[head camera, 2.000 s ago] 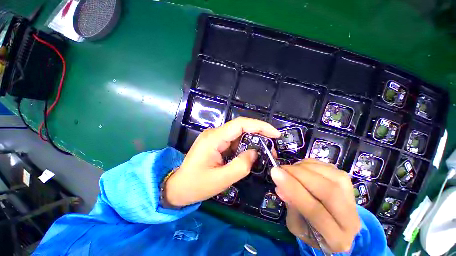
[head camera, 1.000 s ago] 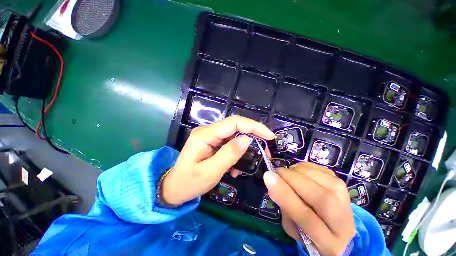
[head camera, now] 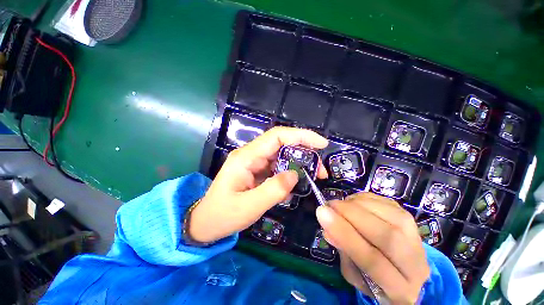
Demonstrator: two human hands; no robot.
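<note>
My left hand (head camera: pixel 247 187) holds a small rounded black square housing (head camera: pixel 303 159) above the tray, with the thumb over its lower left part. Green and silver parts show inside it. My right hand (head camera: pixel 376 238) holds thin silver tweezers (head camera: pixel 315 189) like a pen. Their tips are at the inside of the housing; whether they grip a part I cannot tell. The large black blister tray (head camera: pixel 374 62) lies under both hands. Several like housings (head camera: pixel 391 180) sit in its pockets, and some pockets are partly hidden by my hands.
A black device (head camera: pixel 39 80) with red and black wires stands at the far left. A round grey mesh disc (head camera: pixel 111 19) and a pale bag (head camera: pixel 68 24) with a red mark lie at the upper left. A white object (head camera: pixel 525 274) with a cable is cut off at the right edge.
The housing in my left hand has moved slightly up and now shows its inside more openly than a second ago. The tweezer tips have stayed at it.
</note>
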